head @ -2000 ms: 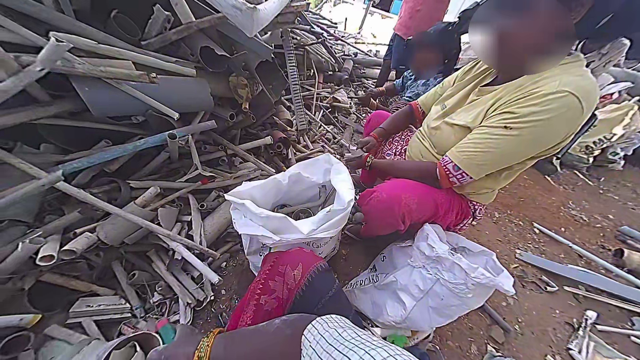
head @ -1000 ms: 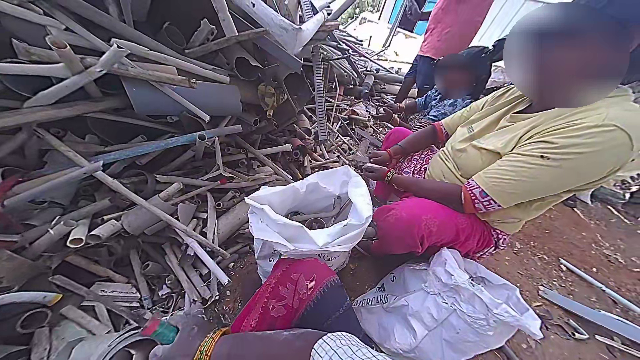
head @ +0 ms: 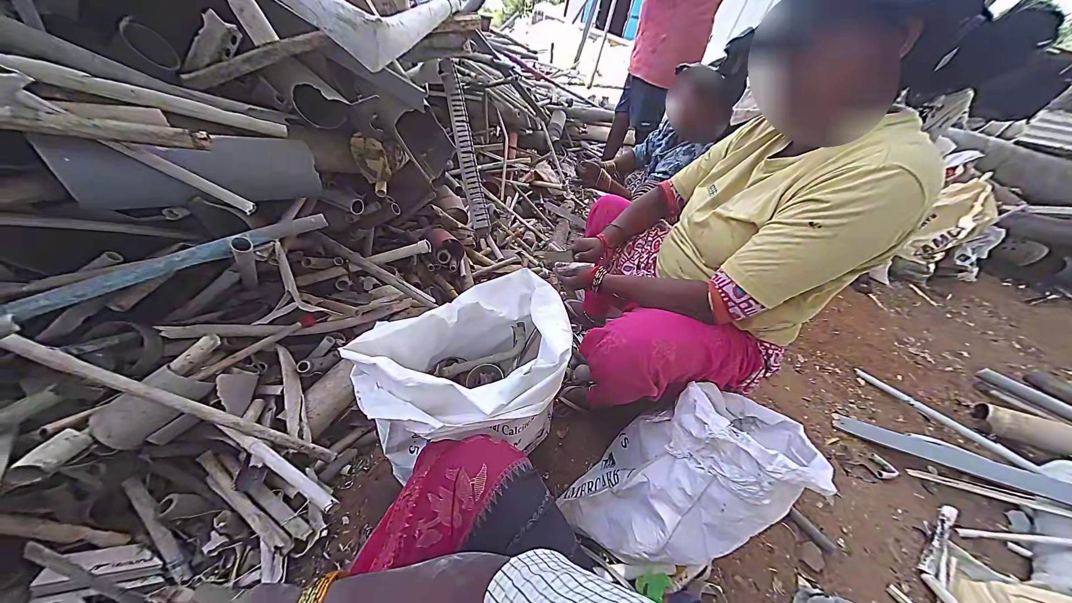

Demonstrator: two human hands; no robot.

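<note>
At the bottom edge, my right hand (head: pixel 272 594) shows only in part, beyond yellow bangles at the wrist; its fingers and anything in them are cut off. It is nearest to the scrap plastic pipes (head: pixel 243 494) at lower left. My left hand is out of view. In front of my knee, covered in pink and dark cloth, an upright white woven sack (head: pixel 456 410) gapes wide, with pipe pieces (head: pixel 484 373) inside. A second white sack (head: pixel 695 477) lies crumpled to its right.
A high heap of broken pipes (head: pixel 209 167) fills the left side. A person in a yellow shirt (head: pixel 804 201) sits beyond the sacks, hands at a small piece. Two more people are behind. Pipe lengths and a grey strip (head: pixel 955 456) lie on the soil at right.
My right hand has dropped mostly out of view at the bottom left. The seated person's hands have stayed near the heap.
</note>
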